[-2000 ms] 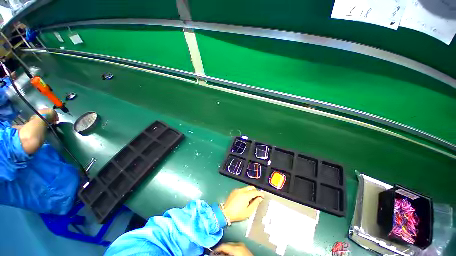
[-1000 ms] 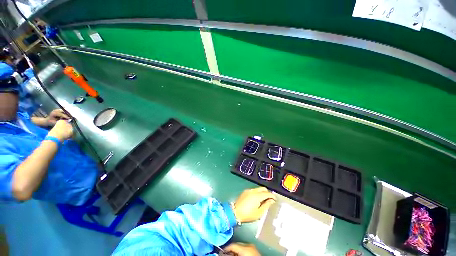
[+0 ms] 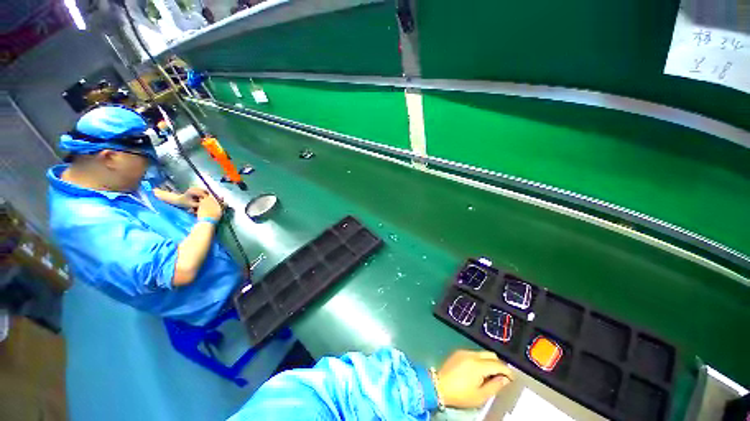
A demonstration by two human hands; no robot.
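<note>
My left hand (image 3: 473, 378), bare, lies at the bottom, just below the near edge of a black component tray (image 3: 613, 364). Its fingers are curled over the corner of a greyish sheet with a white piece (image 3: 536, 408), cut off by the bottom edge. Whether the fingers hold anything cannot be told. The tray has several dark watch units with pale outlines in its left pockets, and one unit with an orange face (image 3: 544, 353) in its near row. The pockets to the right look empty. My right hand is out of the picture.
A second black tray (image 3: 311, 278), empty, lies slanted at left. Beyond it are a round dish (image 3: 262, 206) and a hanging orange power screwdriver (image 3: 223, 160). A person in blue (image 3: 140, 238) sits at left. A box edge (image 3: 714, 396) shows at lower right.
The view has swung left, so the bench things sit further right and the seated person shows more fully. The lower hand and the reddish pile have left the picture; the parts bin is mostly cut off.
</note>
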